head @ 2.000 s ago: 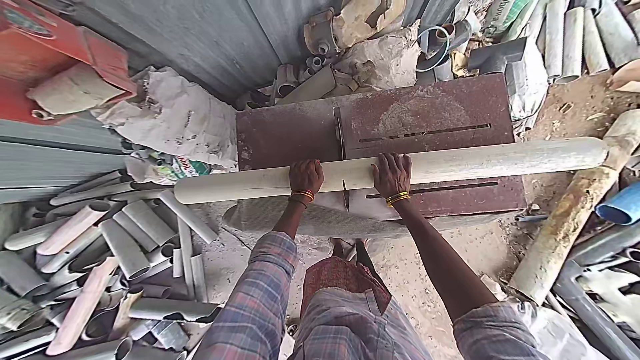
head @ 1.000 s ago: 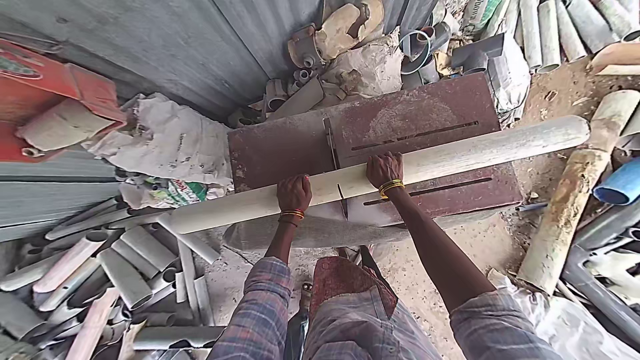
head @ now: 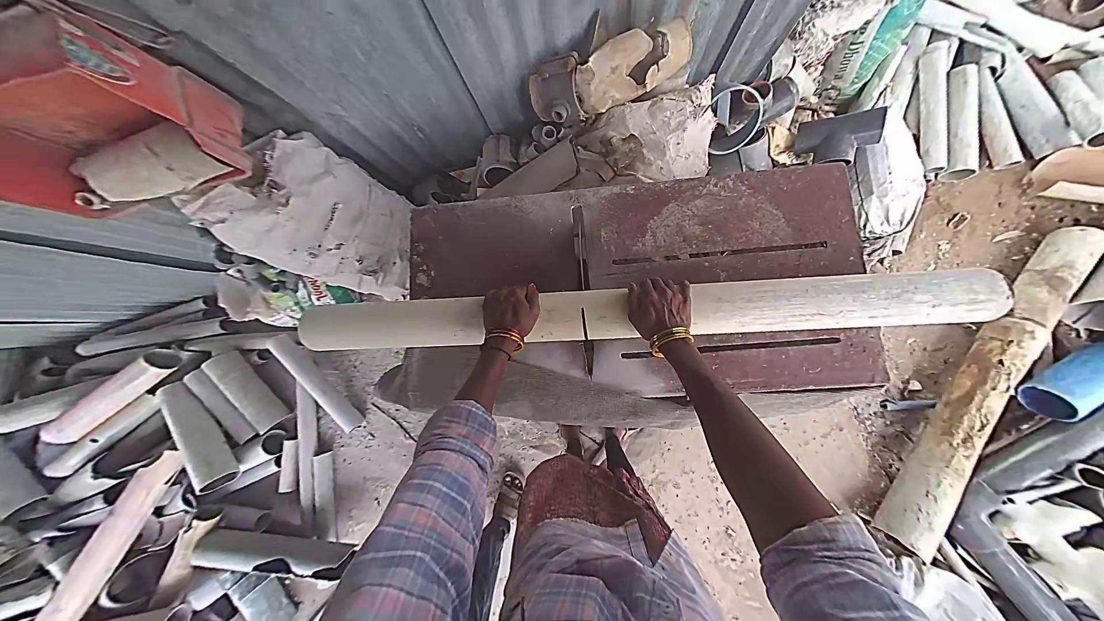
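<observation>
A long pale plastic pipe lies across a dark red saw table, with both its ends beyond the table's sides. My left hand grips the pipe left of the saw blade, and my right hand grips it right of the blade. The blade stands in a slot that runs front to back, and a short dark cut shows in the pipe's upper side between my hands. The pipe's underside is hidden.
Cut pipe pieces are heaped at the left. A red metal housing stands at the upper left beside a white sack. Pipe fittings lie behind the table against corrugated sheeting. A dirty long pipe and a blue pipe lie at the right.
The pipe lay slanted, its right end farther back, and now lies more nearly level across the view. Both hands have stayed on it.
</observation>
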